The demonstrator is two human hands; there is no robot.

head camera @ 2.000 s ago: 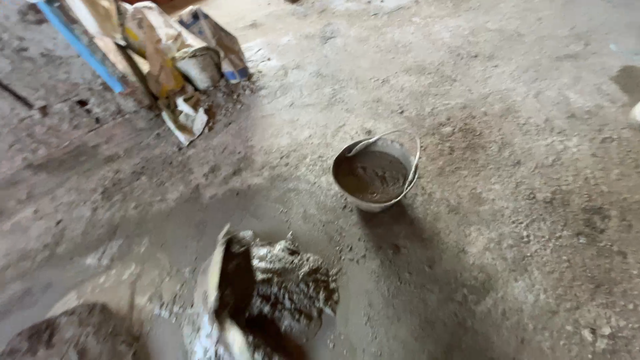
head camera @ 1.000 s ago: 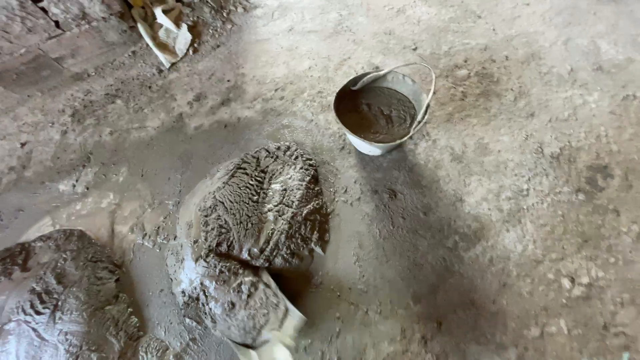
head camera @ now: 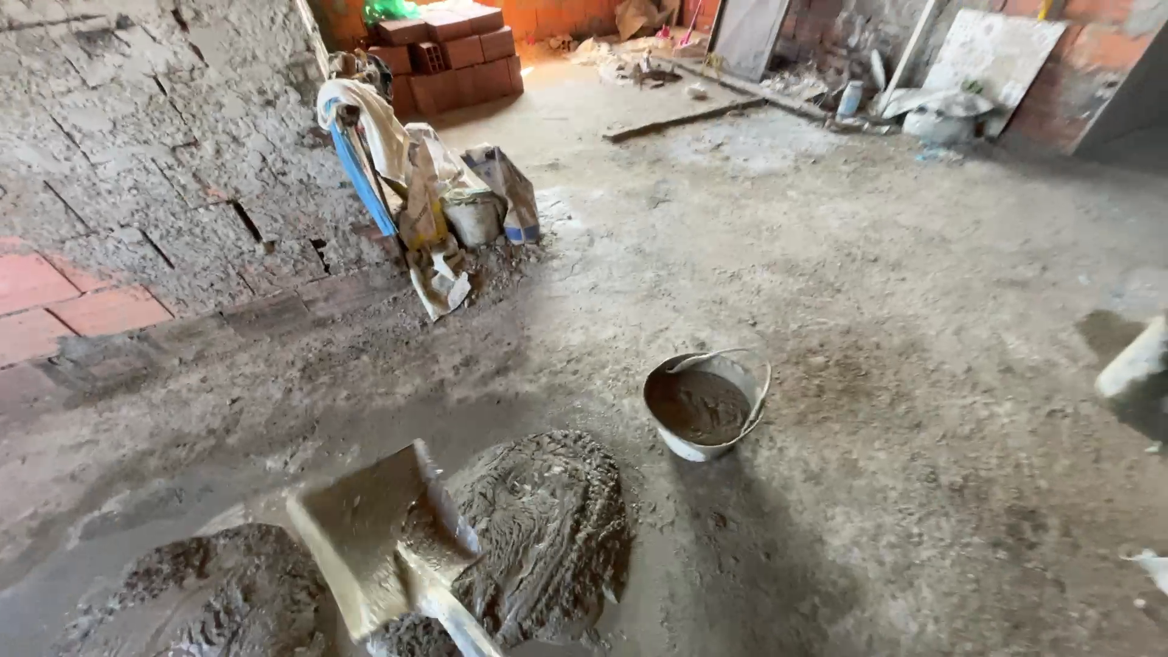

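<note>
Neither of my hands shows in the head view. A mortar-coated shovel blade [head camera: 370,529] is at the lower left, tilted, with its shaft running out past the bottom edge; who holds it is out of frame. Its right edge overlaps a mound of wet mortar [head camera: 552,538]. A second mortar heap [head camera: 219,593] lies to the left of the blade. Right of the mound, a bucket [head camera: 698,450] stands upright on the floor, holding mortar, its handle leaning to the right.
Bags [head camera: 505,187] and a small pail [head camera: 474,219] stand by the rough wall at left. Farther back are stacked hollow bricks [head camera: 456,64], a timber strip [head camera: 684,120] and a leaning board [head camera: 995,64]. A pale object [head camera: 1136,360] is at the right edge.
The shovel blade, low at the mound and partly covered by mortar a second ago, now shows at the mound's left side. The mound's surface has changed shape. The view has tilted up.
</note>
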